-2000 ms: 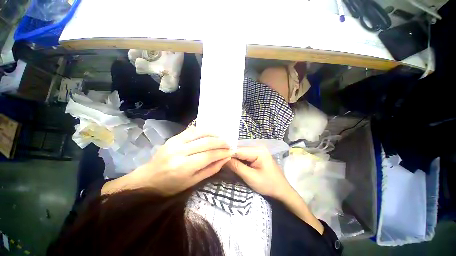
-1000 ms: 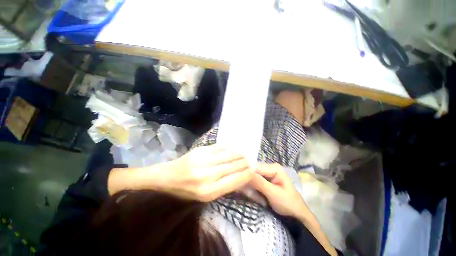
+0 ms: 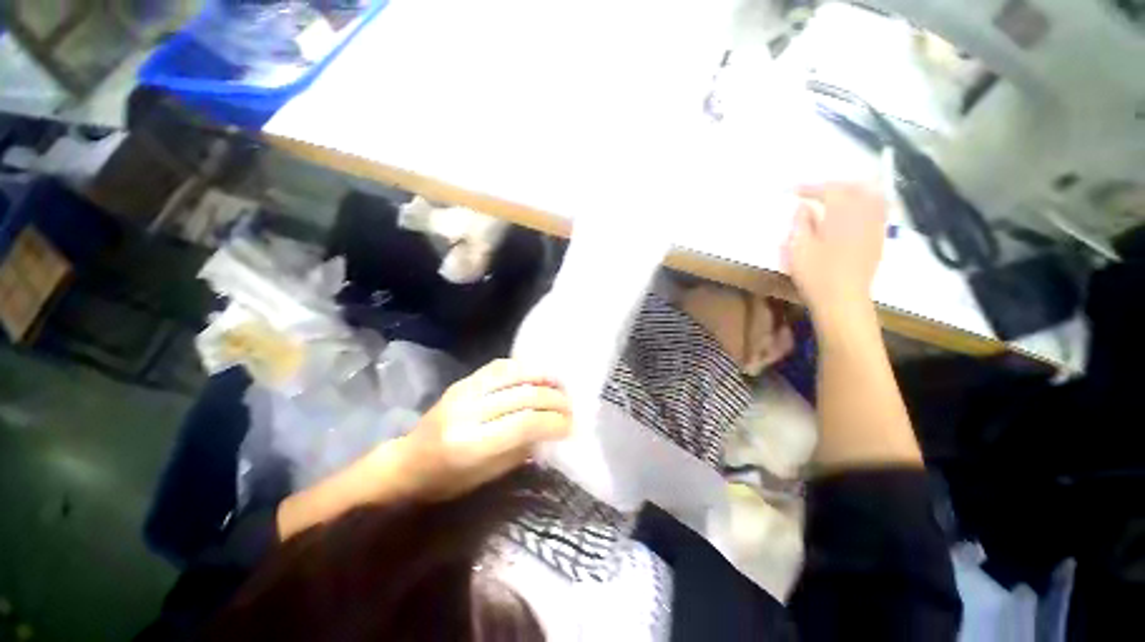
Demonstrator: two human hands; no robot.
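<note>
A white strip (image 3: 584,314) hangs from the white table over the front edge, bends, and runs down over my checked lap to the right. My left hand (image 3: 492,424) holds the strip at its left side above the lap. My right hand (image 3: 839,238) is off the strip, over the table near the front edge, with its fingers curled. The image is blurred there, and I cannot tell if it holds anything. The strip fades into the bright table top.
Black-handled shears (image 3: 935,201) and a dark flat rectangle (image 3: 1032,291) lie at the table's right. A blue basket (image 3: 232,88) stands at the left corner. Crumpled white pieces (image 3: 283,339) lie below the table edge at left, more at right. The sewing machine (image 3: 1067,113) is at upper right.
My right hand has let go of the strip and moved up and right onto the table. My left hand still holds the strip, which now bends. The view has shifted and tilted.
</note>
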